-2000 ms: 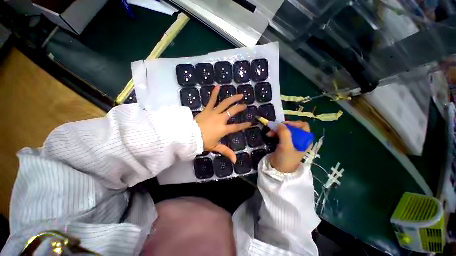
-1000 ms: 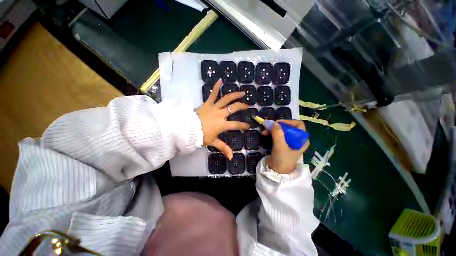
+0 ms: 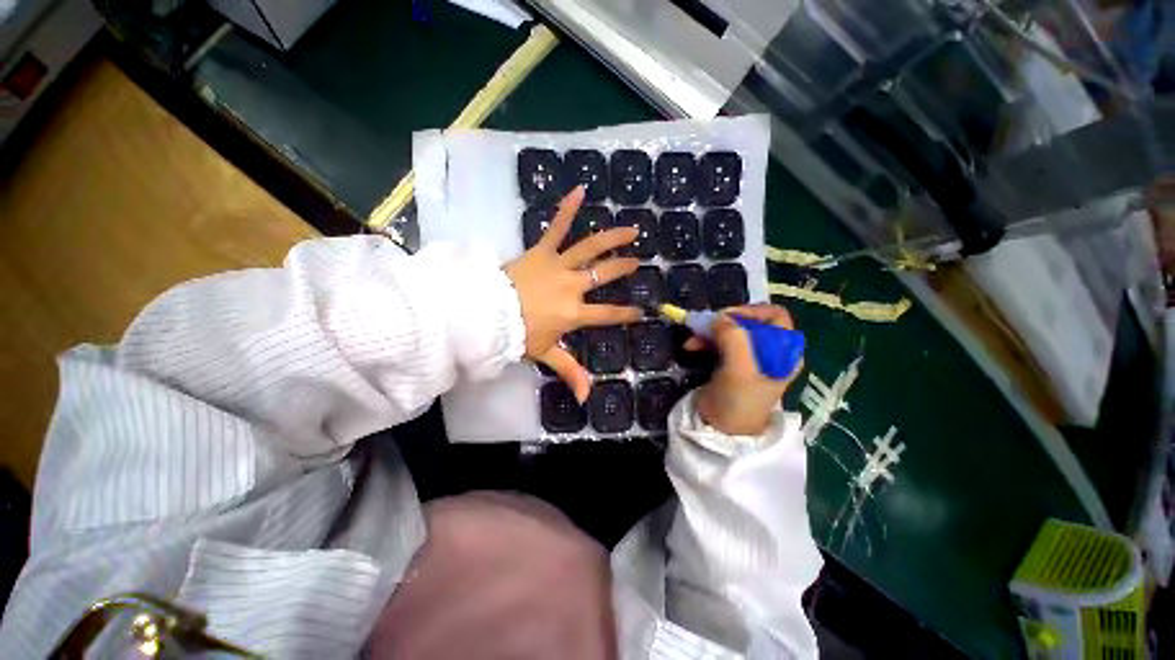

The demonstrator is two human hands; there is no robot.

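Note:
A white sheet lies at the bench edge in front of me with black moulded parts on it in rows. My left hand lies spread over the left and middle parts, fingers apart, hiding some of them. My right hand holds a blue-handled tool like a pen. Its yellowish tip points left at a part in the middle rows, close to my left fingertips. Whether the tip touches the part is too small to tell.
Tape strips and white branched pieces lie right of the sheet on the green bench. A lime-green and white fan stands at lower right. A long pale yellow strip lies behind the sheet. Clear plastic racks stand behind.
Since two seconds ago, the sheet and left hand appear further right and straighter in view. In the last second the tool tip has shifted slightly; both hands stay over the sheet.

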